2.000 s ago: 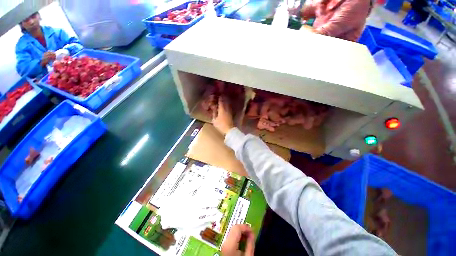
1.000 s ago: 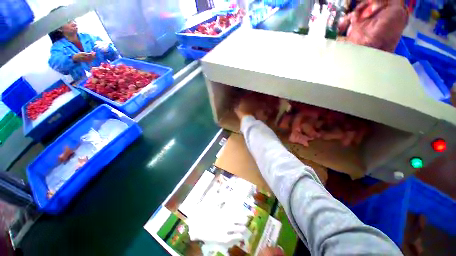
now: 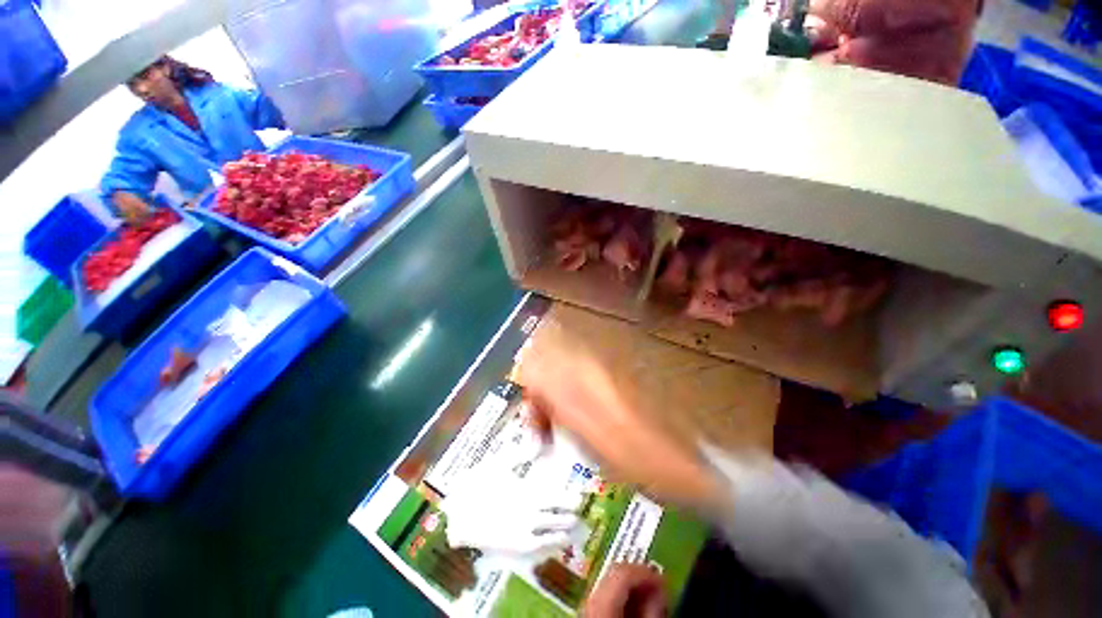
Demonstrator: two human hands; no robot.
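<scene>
My right hand (image 3: 592, 410), blurred by motion, is over the printed cardboard mat (image 3: 520, 507) and the brown flap (image 3: 713, 392) in front of the open cabinet. Something darker is at its fingertips, but I cannot tell whether it is a held piece. My left hand (image 3: 628, 592) is at the bottom edge near the mat's lower right, partly cut off, with fingers curled; what it holds is hidden. Pinkish figurine parts (image 3: 713, 284) lie in cardboard inside the off-white cabinet (image 3: 725, 115), on both sides of a divider.
A blue crate (image 3: 320, 320) with white bags and a few pieces stands on the green surface (image 3: 417, 284) at left. Crates of red parts (image 3: 290, 193) are beyond, beside a person in blue. A blue tote (image 3: 967, 483) is at lower right. Another person's pink sleeve (image 3: 894, 36) is behind the cabinet.
My right hand has come out of the cabinet's left compartment and back over the mat. The coworker in blue now reaches into the far-left crate. The camera view has shifted.
</scene>
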